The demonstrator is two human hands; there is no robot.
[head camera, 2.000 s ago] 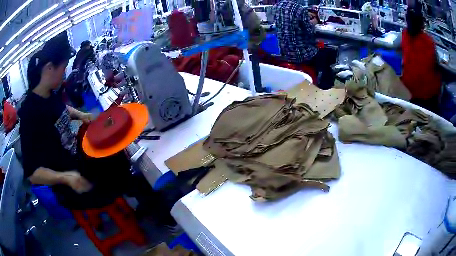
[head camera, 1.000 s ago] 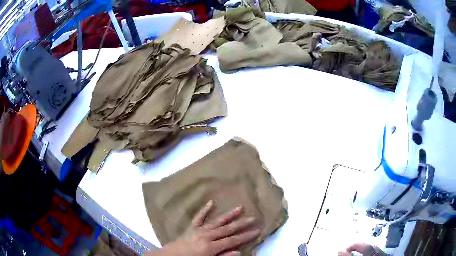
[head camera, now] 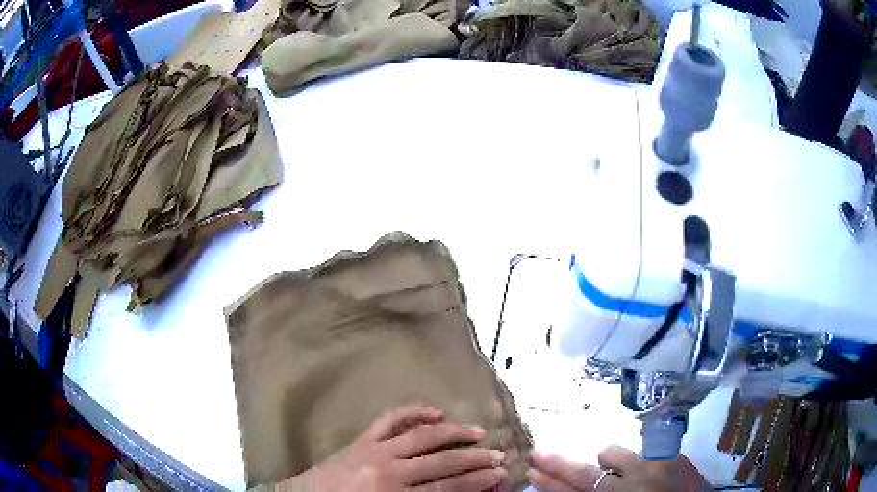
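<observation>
A brown garment panel (head camera: 356,356), roughly square with wavy top and right edges, lies flat on the white table left of the sewing machine head (head camera: 635,240). My left hand (head camera: 423,456) lies flat on the panel's lower right part, fingers slightly spread and pointing right. My right hand (head camera: 615,473), with a ring, is at the bottom edge below the machine head. Its fingertips touch the panel's right edge; whether they pinch it I cannot tell. The needle area is partly hidden by the head.
A loose heap of brown cut pieces (head camera: 163,173) lies at the left. Crumpled brown pieces (head camera: 567,36) line the back edge. Brown strips with shiny teeth (head camera: 789,442) hang at lower right. The slide plate (head camera: 529,336) is beside the panel.
The view has swung right and closer to the machine. The panel, absent at first, lies straighter than a second ago. My right hand has come to its right edge, near my left hand.
</observation>
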